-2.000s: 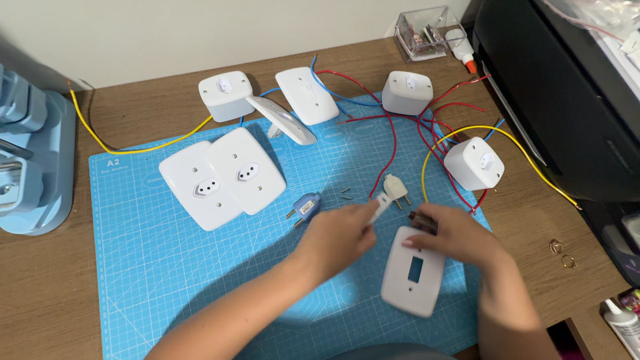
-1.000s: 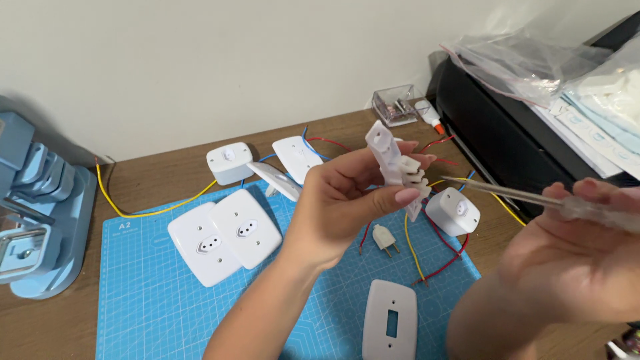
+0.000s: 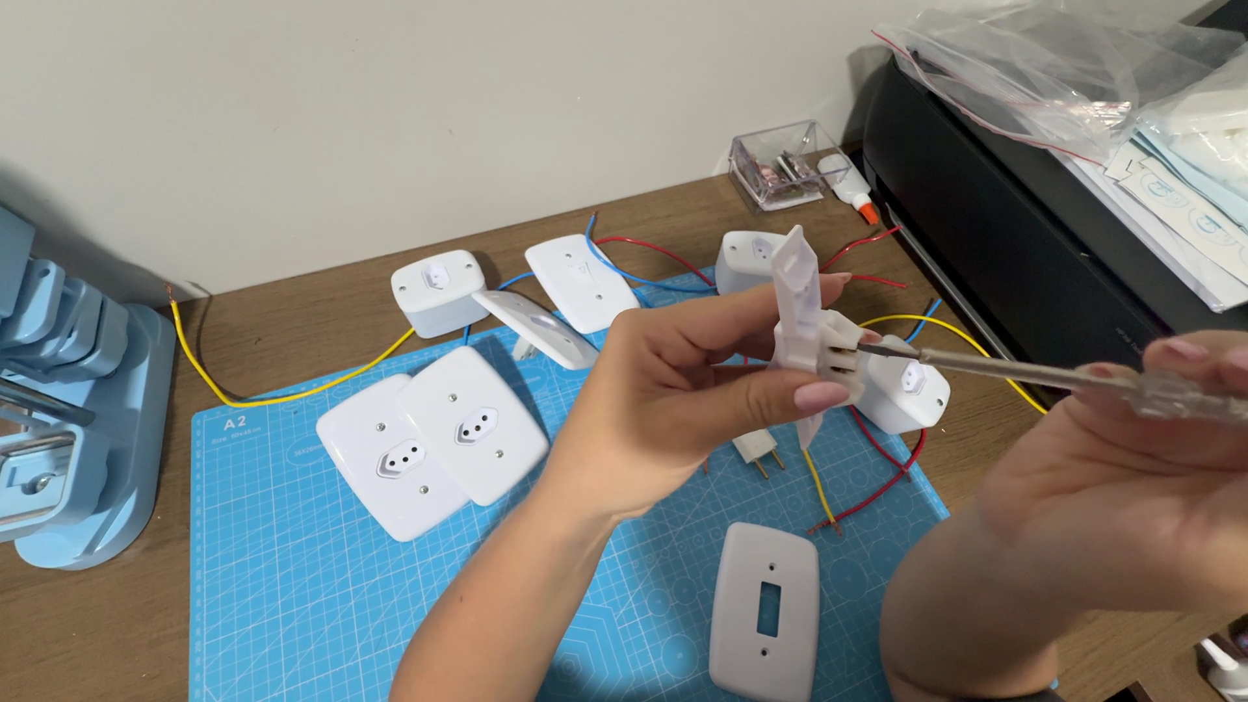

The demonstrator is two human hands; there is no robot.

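Note:
Raised over the mat, my left hand (image 3: pixel 673 390) pinches a white plastic electrical module (image 3: pixel 799 302), with its terminal side turned to the right. My right hand (image 3: pixel 1121 487) holds a screwdriver (image 3: pixel 1024 369) by its clear handle, and the tip meets the module's terminals. Below them a white wall plate with a rectangular opening (image 3: pixel 726 604) lies on the blue cutting mat (image 3: pixel 624 634). A white plug (image 3: pixel 756 450) lies partly behind my left hand. Two overlapping outlet plates (image 3: pixel 390 487) lie on the mat's left part.
White surface outlet boxes (image 3: pixel 439 310) with coloured wires stand toward the back, and one (image 3: pixel 902 390) is behind the screwdriver. A yellow wire (image 3: pixel 292 398) runs left. A clear box (image 3: pixel 780 171) and a glue bottle (image 3: pixel 848 185) sit near the black printer (image 3: pixel 1004 205); a blue stand (image 3: pixel 117 429) is left.
Both hands have risen from the mat. The module and screwdriver are now held up, and the screwdriver tip has come to the module's terminals. The rectangular-opening plate, near my right hand earlier, lies released.

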